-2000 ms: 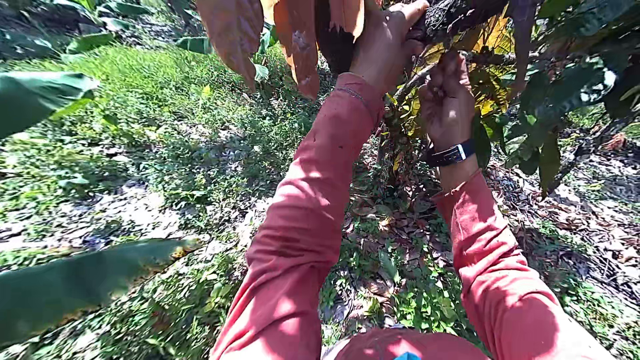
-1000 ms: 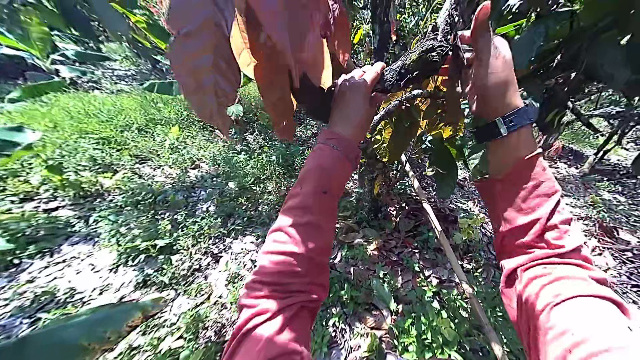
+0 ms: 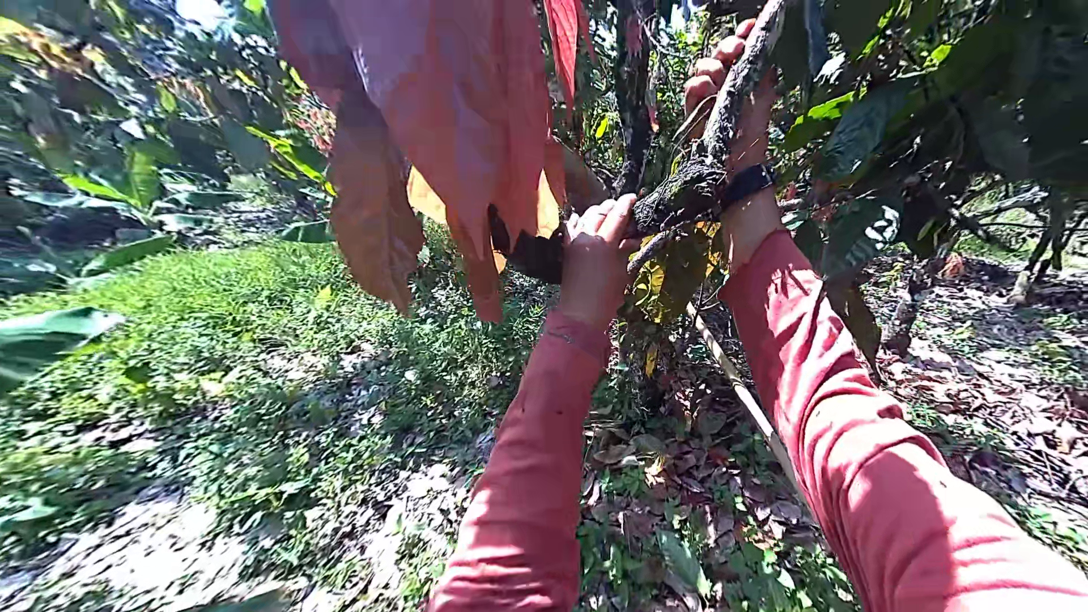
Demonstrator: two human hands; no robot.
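Observation:
A thick dark tree branch (image 3: 680,200) with rough bark runs across the upper middle and forks upward to the right. My left hand (image 3: 597,251) is closed around its lower dark part, beside large reddish-brown leaves (image 3: 459,110) that hang close to the camera. Behind the rising limb (image 3: 741,81) reaches my right hand (image 3: 722,81), its fingers curled and partly hidden by the bark; whether it grips anything cannot be told. A dark-banded watch (image 3: 748,183) is on my right wrist.
A thin pale stick (image 3: 748,395) slants down below the branch. Leaf litter (image 3: 680,476) and low weeds cover the ground, with grass (image 3: 246,293) at the left. Dark green foliage (image 3: 960,110) crowds the upper right, and a broad green leaf (image 3: 51,340) juts in at the left edge.
My right hand has gone from beneath the branch to behind its rising limb. My left hand has stayed on the branch. The pale stick has come into sight below. The view has tilted up.

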